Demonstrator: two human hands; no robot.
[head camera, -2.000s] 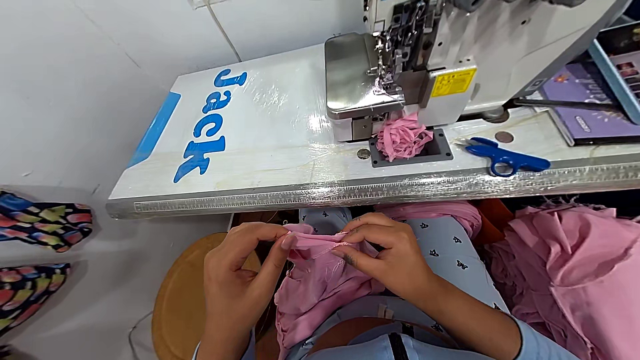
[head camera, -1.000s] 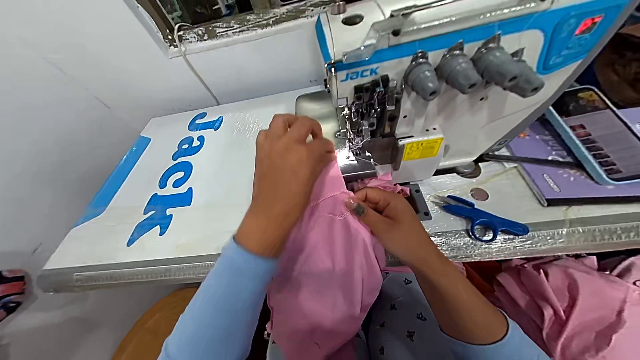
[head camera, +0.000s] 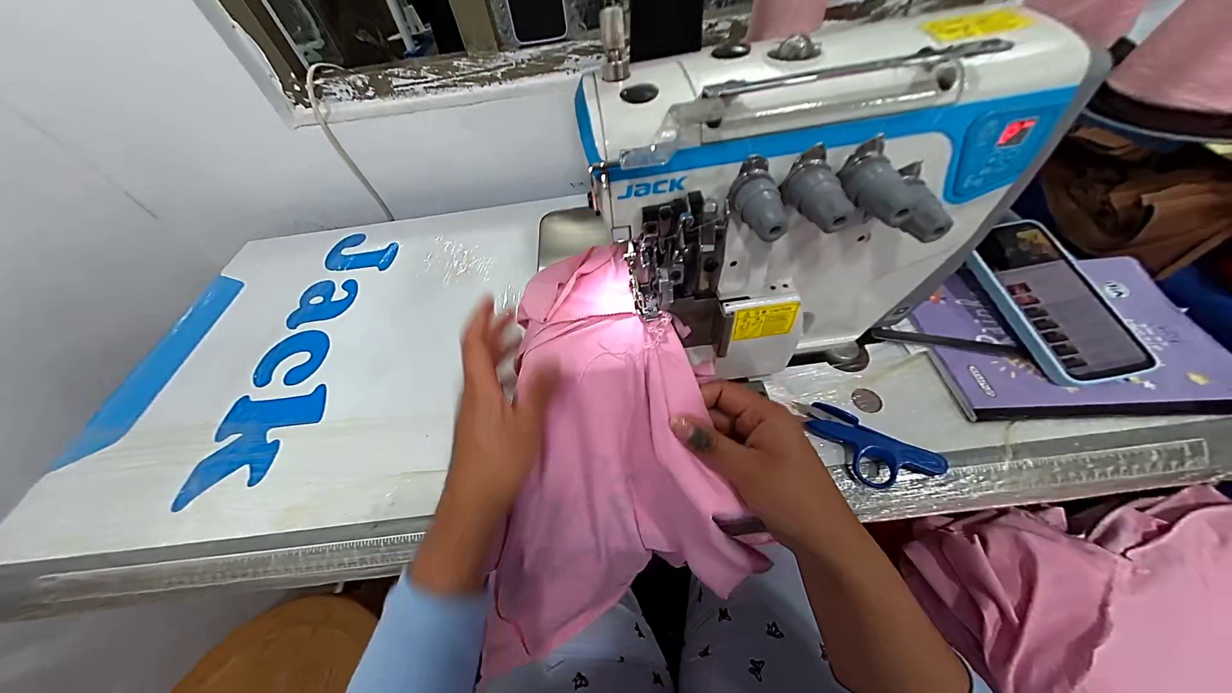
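Observation:
A pink fabric piece lies at the needle area of a white and blue Jack overlock sewing machine, lit by its lamp, and hangs over the table's front edge toward my lap. Blurred, my left hand is at the fabric's left edge with its fingers apart; it does not appear to grip the cloth. On the right side, my right hand pinches the fabric between thumb and fingers, just below the machine's front cover. Loose pink threads show on the cloth near the presser foot.
Blue thread snips lie right of my right hand. Beyond them a phone rests on a purple notebook. More pink fabric is heaped at the lower right. A round brown stool top is below the table.
Two seconds ago both hands held the pink fabric over the lap; one second ago it was at the machine. Since then my left hand has moved back from near the needle and its fingers have spread.

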